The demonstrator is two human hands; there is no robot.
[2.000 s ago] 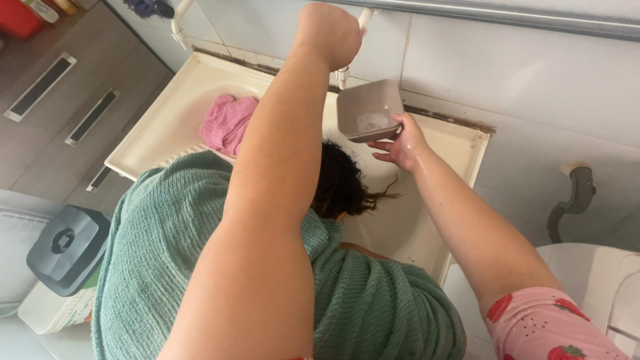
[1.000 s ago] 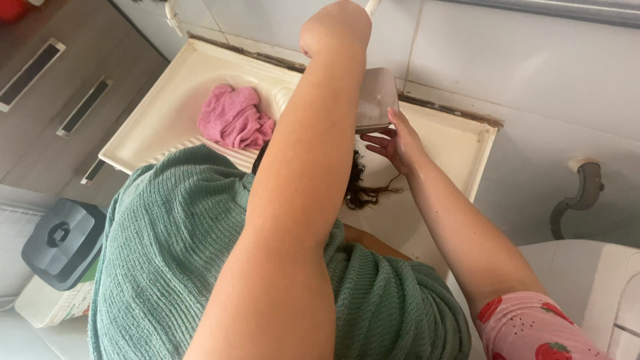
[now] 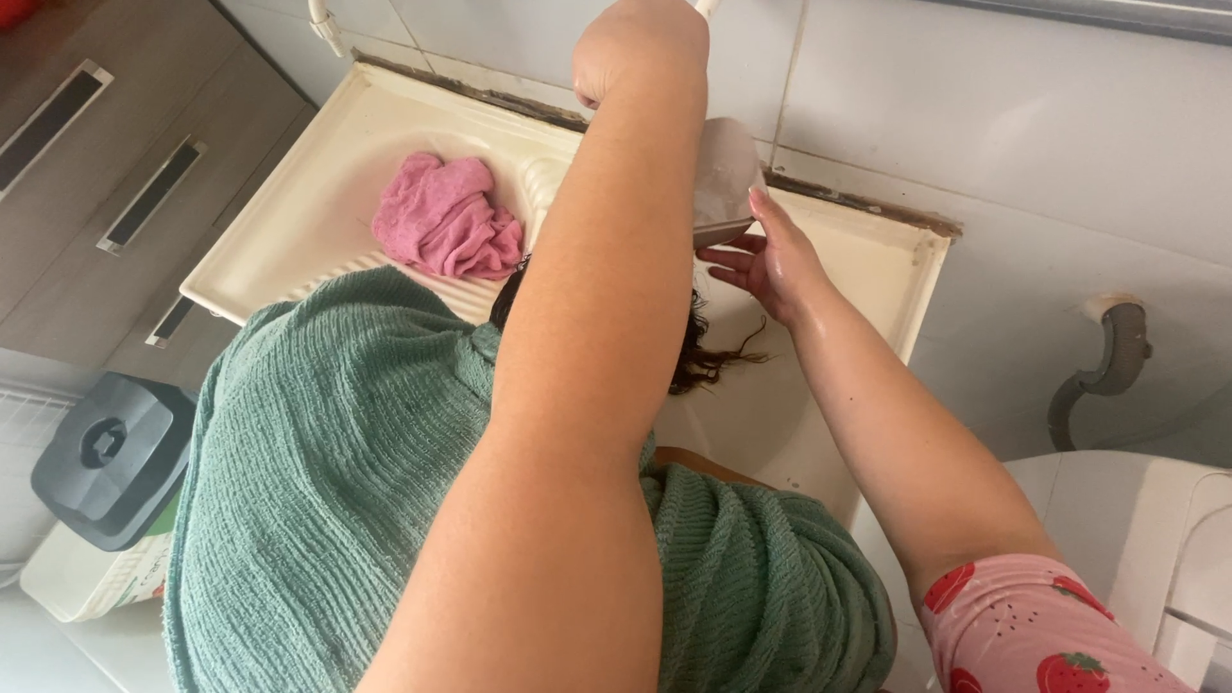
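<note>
My left hand (image 3: 643, 53) is at the top, curled beside a white pipe or tap part (image 3: 707, 8); its fingers are mostly hidden, and whether it grips the tap cannot be seen. Partly behind my left forearm, my right hand (image 3: 784, 269) holds a grey-brown plastic bowl (image 3: 727, 183) by its side, tilted over the cream sink (image 3: 866, 250). Below my arm a person with dark wet hair (image 3: 707, 356) bends over the sink, with a green ribbed towel (image 3: 327, 462) over the back and shoulders. The face is hidden.
A pink cloth (image 3: 448, 217) lies on the sink's ribbed left part. Drawers (image 3: 144, 192) stand at the left, above a dark-lidded container (image 3: 115, 457). A grey drain hose (image 3: 1116, 356) leaves the tiled wall behind a white appliance (image 3: 1088, 520) at the right.
Two seconds ago the bowl's inside faced the view, with whitish liquid showing; now it is tilted and partly behind my left forearm. The forearm has moved right relative to the bowl.
</note>
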